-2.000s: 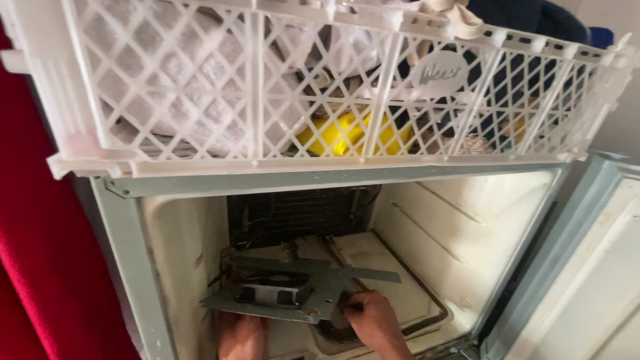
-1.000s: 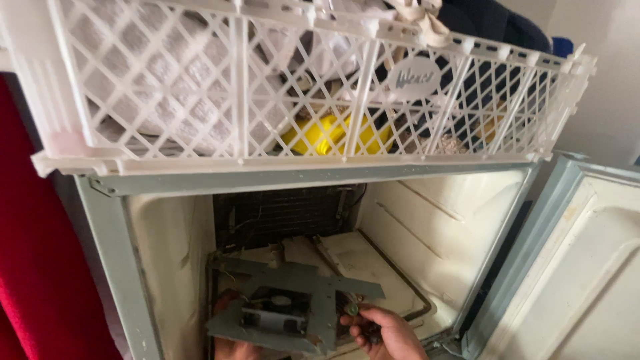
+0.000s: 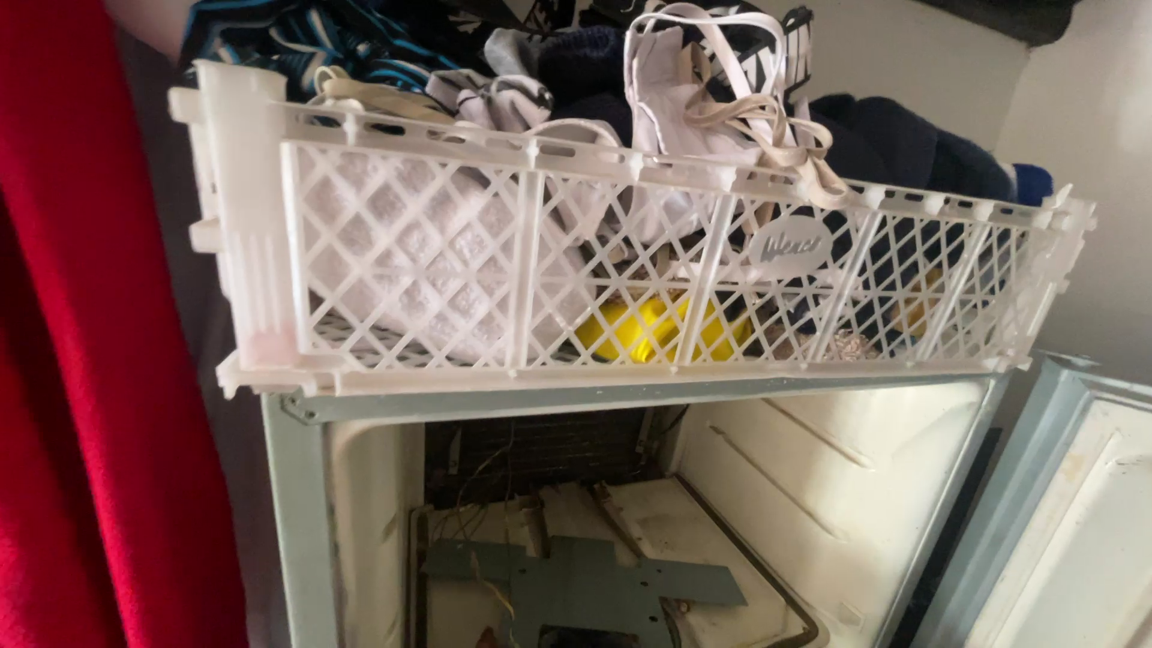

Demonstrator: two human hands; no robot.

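Note:
A grey-green sheet-metal plate (image 3: 585, 585) with tabs on both sides lies low inside the open cabinet, whose white inner wall (image 3: 792, 477) shows at the right. Part of a dark opening (image 3: 589, 639) in the plate is cut off by the bottom edge. Thin wires (image 3: 490, 580) hang from the back of the cabinet down to the plate's left part. A small reddish patch at the bottom edge, left of the opening, may be a fingertip of my left hand (image 3: 487, 638); what it does is hidden. My right hand cannot be seen.
On top of the cabinet rests a white plastic lattice crate (image 3: 526, 270) filled with clothes, bags and a yellow item (image 3: 661, 328). The cabinet door (image 3: 1062, 531) stands open at the right. Red cloth (image 3: 99, 360) hangs at the left. A dark grille (image 3: 549, 450) is at the back.
Both hands held the plate from its sides in the earlier frames; now they are almost wholly below the view. The view has tilted up, showing more of the crate.

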